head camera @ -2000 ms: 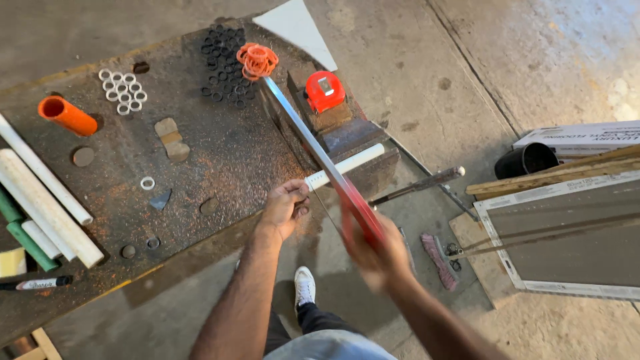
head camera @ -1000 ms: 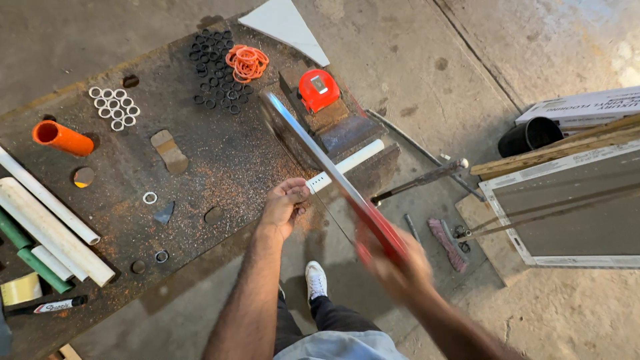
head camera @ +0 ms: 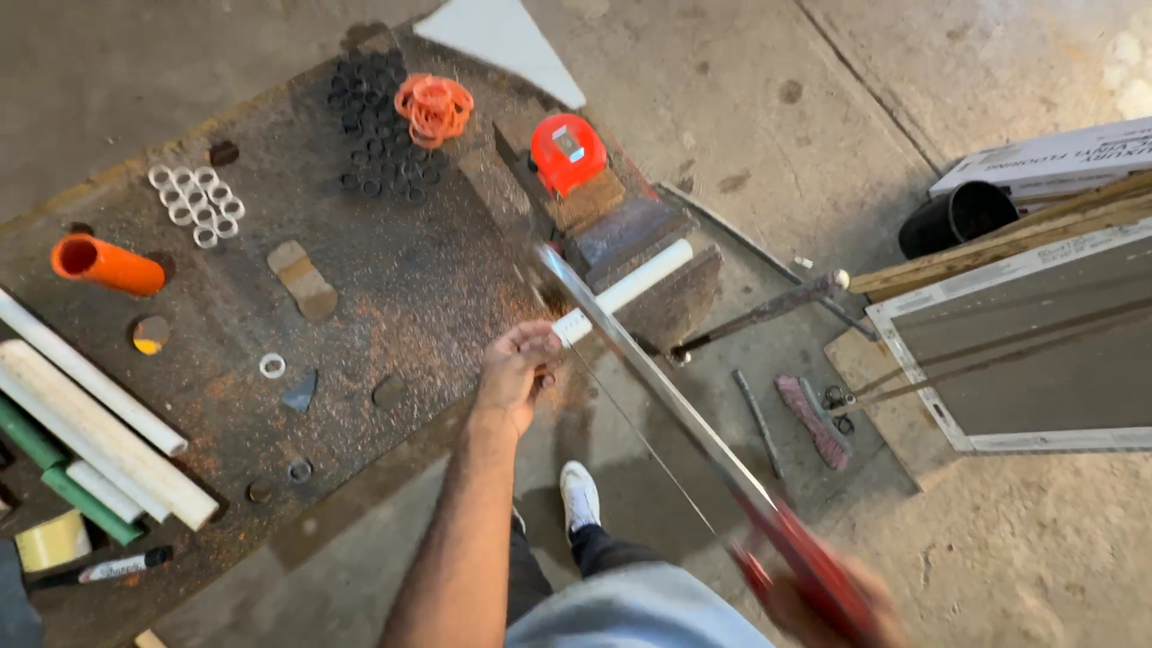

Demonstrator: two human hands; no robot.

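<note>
A white plastic pipe (head camera: pixel 643 281) lies in the jaws of a bench vise (head camera: pixel 621 236) at the bench corner. My left hand (head camera: pixel 520 369) grips the pipe's near end, where dark marks show beside the fingers. My right hand (head camera: pixel 832 598), blurred, is closed on the red handle of a hacksaw (head camera: pixel 661 382). The saw's frame passes over the pipe, and its thin blade meets the pipe close to my left fingers. A red tape measure (head camera: pixel 568 153) rests on top of the vise.
The steel bench (head camera: pixel 405 279) carries sawdust, white rings (head camera: pixel 193 202), black rings (head camera: pixel 378 126), orange rings (head camera: pixel 435 110), an orange pipe (head camera: pixel 108 264), white and green pipes (head camera: pixel 99 432) and a marker (head camera: pixel 112 568). The vise handle (head camera: pixel 760 315) juts right. On the floor are a brush (head camera: pixel 812 423) and a black bucket (head camera: pixel 958 219).
My right hand and the hacksaw have drawn back toward the lower right. My left hand stays at the pipe's end.
</note>
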